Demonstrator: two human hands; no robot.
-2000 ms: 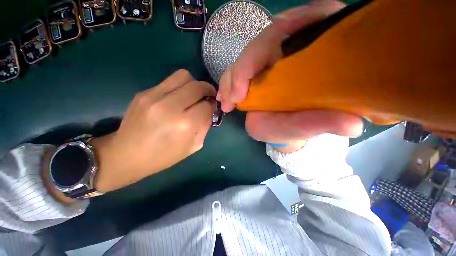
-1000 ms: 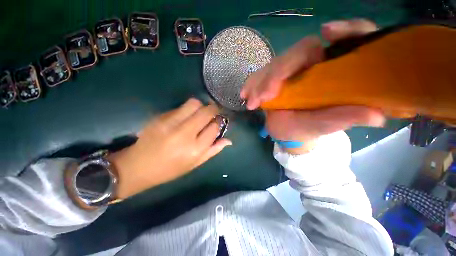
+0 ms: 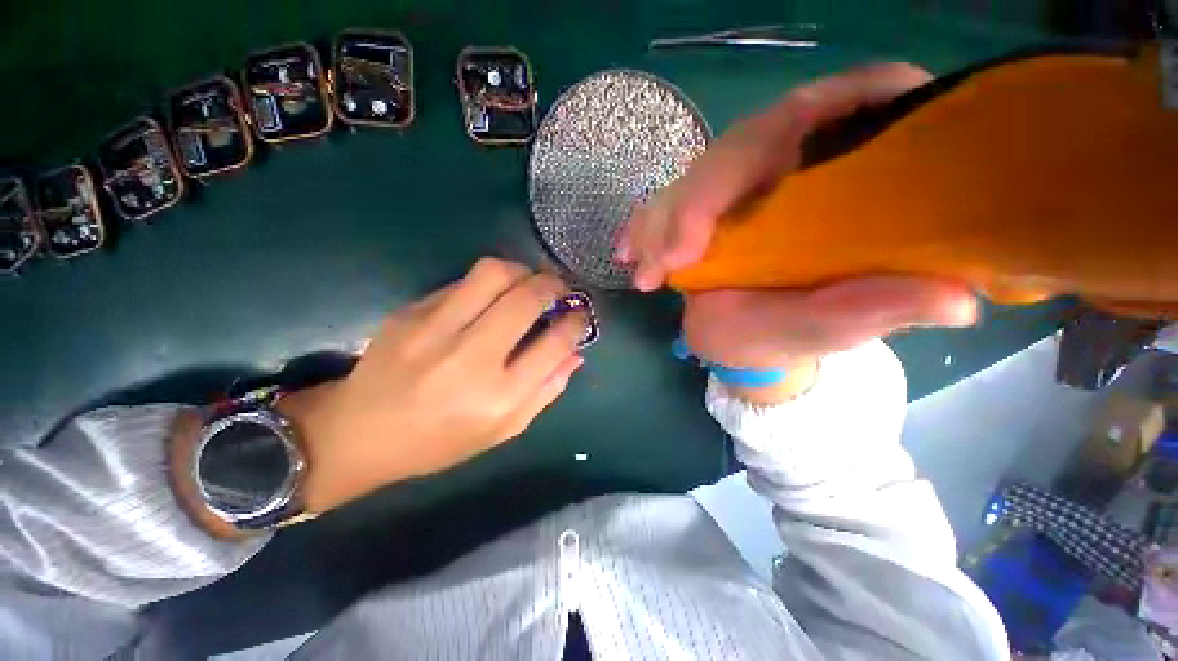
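My left hand (image 3: 446, 375) holds a small watch case (image 3: 588, 320) on edge between its fingers, mostly hidden by them, just below the screw tray. My right hand (image 3: 775, 207) grips the large orange electric screwdriver (image 3: 956, 187). Its front end points at the lower right part of the round screw tray (image 3: 601, 168); the bit tip is too small to make out. Silvery screws cover the tray's upper part, and its lower part shows a dotted surface.
A curved row of open watch cases (image 3: 287, 93) runs along the upper left of the green mat (image 3: 323, 245). One watch case (image 3: 496, 96) stands apart beside the tray. Tweezers (image 3: 734, 39) lie beyond it. A tiny white piece (image 3: 581, 456) lies near my smock. Dark trays (image 3: 1092, 346) are at right.
Since two seconds ago, my right hand and the screwdriver have moved from the watch case to the tray. My left hand keeps the case, now turned slightly. The view has shifted, showing the tweezers.
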